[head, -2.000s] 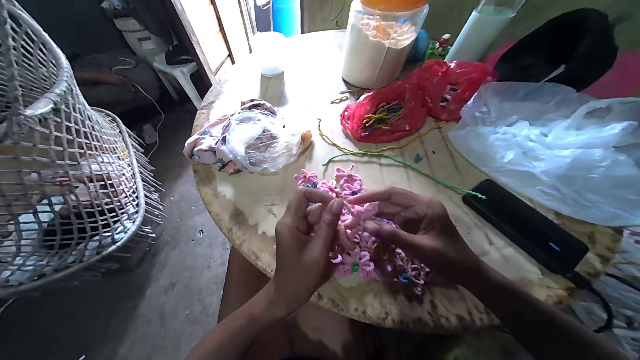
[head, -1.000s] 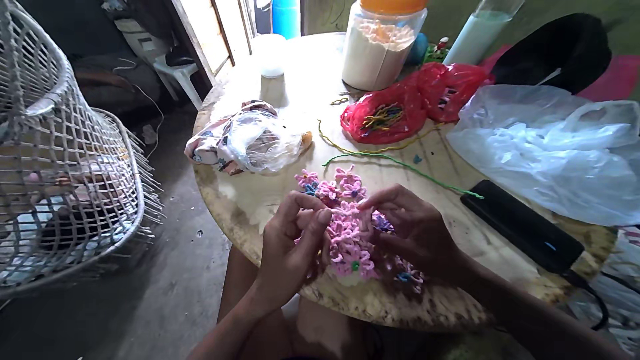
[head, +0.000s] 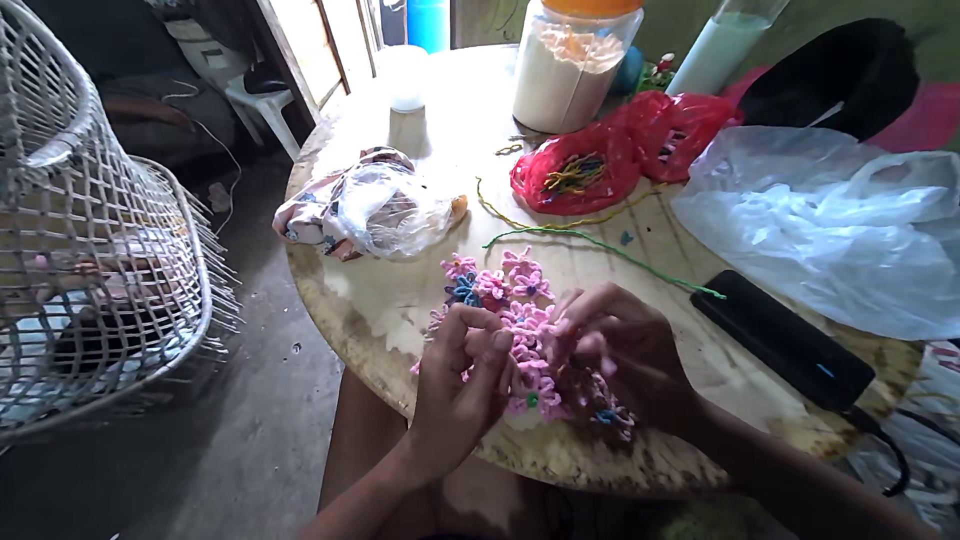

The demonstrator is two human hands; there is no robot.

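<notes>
Pink yarn flowers [head: 528, 315], joined in a cluster with some blue and green centres, lie near the front edge of the round wooden table [head: 360, 322]. My left hand [head: 469, 367] pinches the cluster's left side between thumb and fingers. On the other side, my right hand [head: 619, 345] has its fingertips closed on pink yarn at the upper right of the cluster; its fingers are slightly blurred. Beyond the hands lie a green yarn strand [head: 607, 256] and a mustard yarn strand [head: 570, 224]. A red plastic bag [head: 577, 169] holds short yarn pieces.
A bundle in clear plastic [head: 382, 206] sits at left, a powder-filled jar [head: 566, 71] at the back. At right are a white plastic bag [head: 832, 225] and a black power bank [head: 780, 337] with a cable. A woven hanging cradle [head: 112, 225] is left of the table.
My right hand's fingers have shifted over the right side of the flowers. More of the cluster's upper flowers show between my hands than two seconds ago.
</notes>
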